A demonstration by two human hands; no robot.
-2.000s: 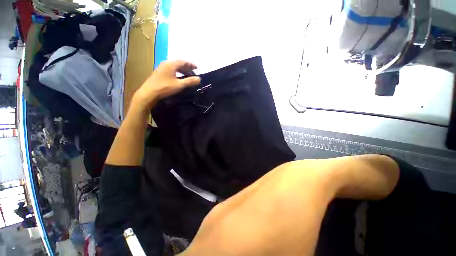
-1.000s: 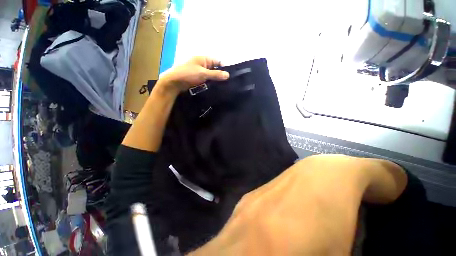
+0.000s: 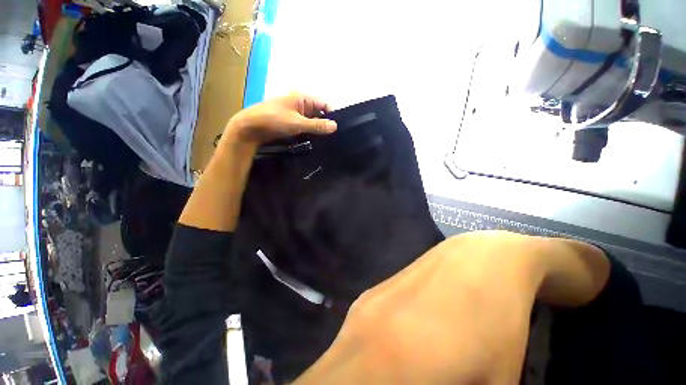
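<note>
The black garment (image 3: 353, 203) lies across my lap and over the front edge of the white table. My left hand (image 3: 282, 120) holds its straight top edge, thumb on the near face. A strap with a small shiny buckle (image 3: 301, 146) lies just below that hand. A pale strip (image 3: 293, 284) lies lower on the black cloth. My right hand (image 3: 444, 301) is very large and close to the camera at the bottom. Its fingers are cut off or hidden, so its grip does not show.
The white sewing machine head (image 3: 587, 53) with a blue stripe stands at upper right. The grey ruler edge (image 3: 496, 218) runs along the table front. Grey-and-black garments (image 3: 120, 98) are heaped at upper left beside cardboard (image 3: 222, 83). A white narrow object (image 3: 235, 350) is by my left sleeve.
My left hand has shifted right along the top edge since the oldest frame. The buckle shows broadly one second ago and now appears narrower, more edge-on. My right hand stays near the bottom.
</note>
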